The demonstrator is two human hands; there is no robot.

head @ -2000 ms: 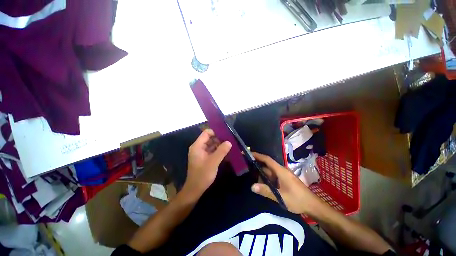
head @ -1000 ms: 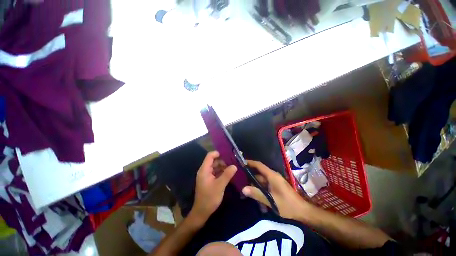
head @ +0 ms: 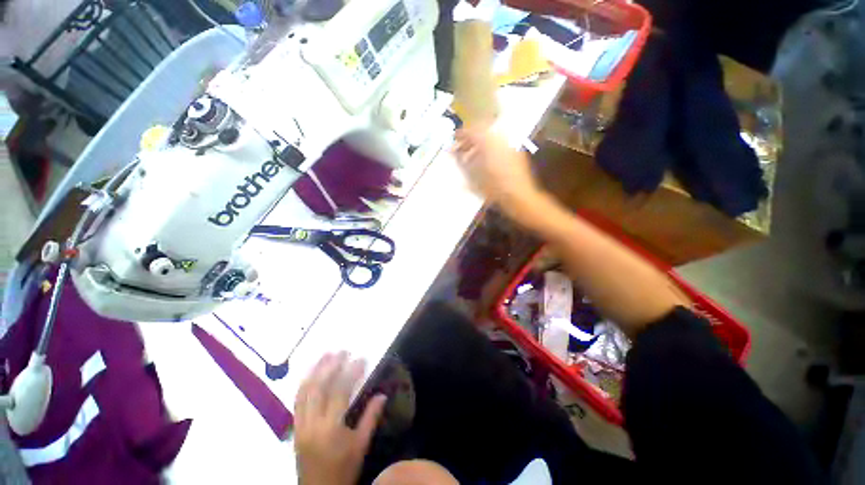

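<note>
The narrow maroon strip point(head: 244, 381) lies flat on the white table, left of my left hand point(head: 332, 417). My left hand rests on the table's front edge with its fingers apart and holds nothing. The black-handled scissors point(head: 351, 251) lie on the machine bed beneath the white "brother" machine head point(head: 204, 204). My right hand point(head: 488, 166) is stretched out to the table's right end, at a tan strip point(head: 474, 71). It is blurred, and I cannot tell whether its fingers grip the strip.
Maroon garment panels point(head: 85, 379) with pale bands lie at the left by the machine lamp point(head: 30, 396). Small maroon pieces point(head: 346, 175) sit beneath the machine arm. A red basket of scraps point(head: 735, 336) stands right of my lap. Another red basket point(head: 637, 33) and dark cloth point(head: 673, 133) are at upper right.
The view has swung right and up toward the machine. The scissors have left my right hand and lie on the bed. My left hand has let go of the strip. My right arm has reached out.
</note>
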